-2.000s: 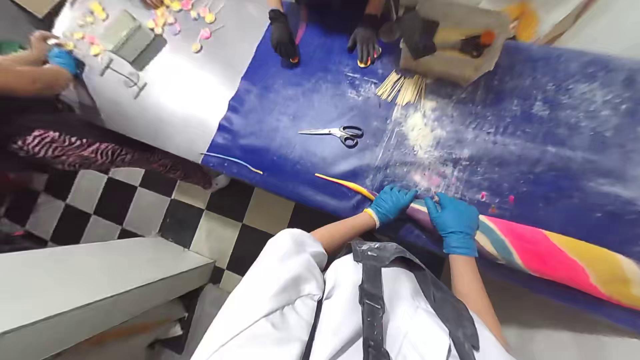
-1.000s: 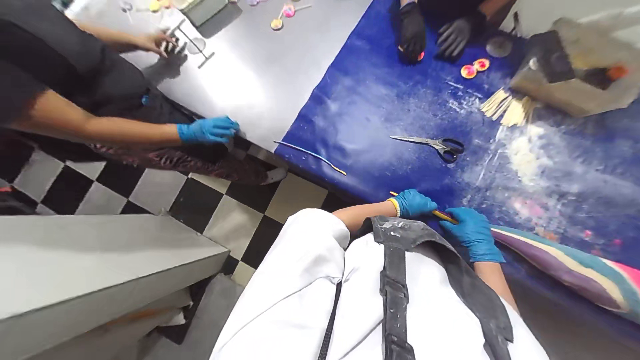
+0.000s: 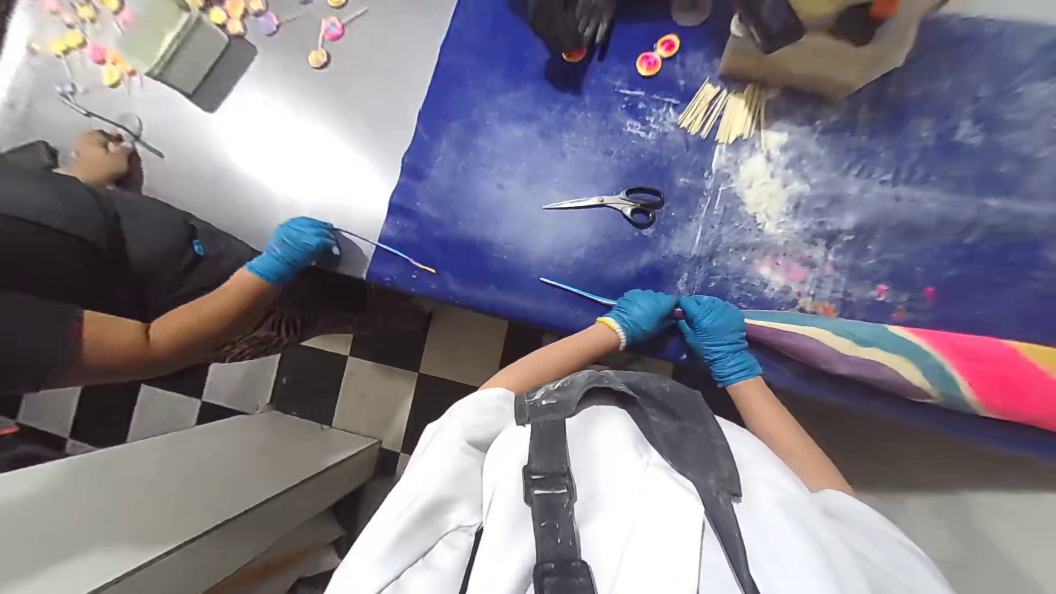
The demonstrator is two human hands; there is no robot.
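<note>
A thick striped roll of what looks like candy (image 3: 916, 363), in pink, teal, cream and purple, lies along the table's front edge at right and narrows toward my hands. My left hand (image 3: 643, 317), in a blue glove, is closed on the thin drawn-out part, and a thin bluish strand (image 3: 577, 290) sticks out to its left. My right hand (image 3: 716, 330), also gloved, grips the strand beside it, where the roll tapers. Scissors with black handles (image 3: 615, 204) lie beyond my hands on the blue table cover (image 3: 495, 148).
At left a co-worker's blue-gloved hand (image 3: 297, 246) touches a separate thin strand (image 3: 388, 250). Another person's black-gloved hands (image 3: 577, 29) are at the back, near two round lollipops (image 3: 657, 55). Wooden or paper sticks (image 3: 723, 110) lie by a container (image 3: 825, 54) at the back right.
The co-worker's gloved hand has come to the separate strand's end. A bluish strand now extends left of my left hand; two seconds ago a yellow-orange one did. The view has shifted.
</note>
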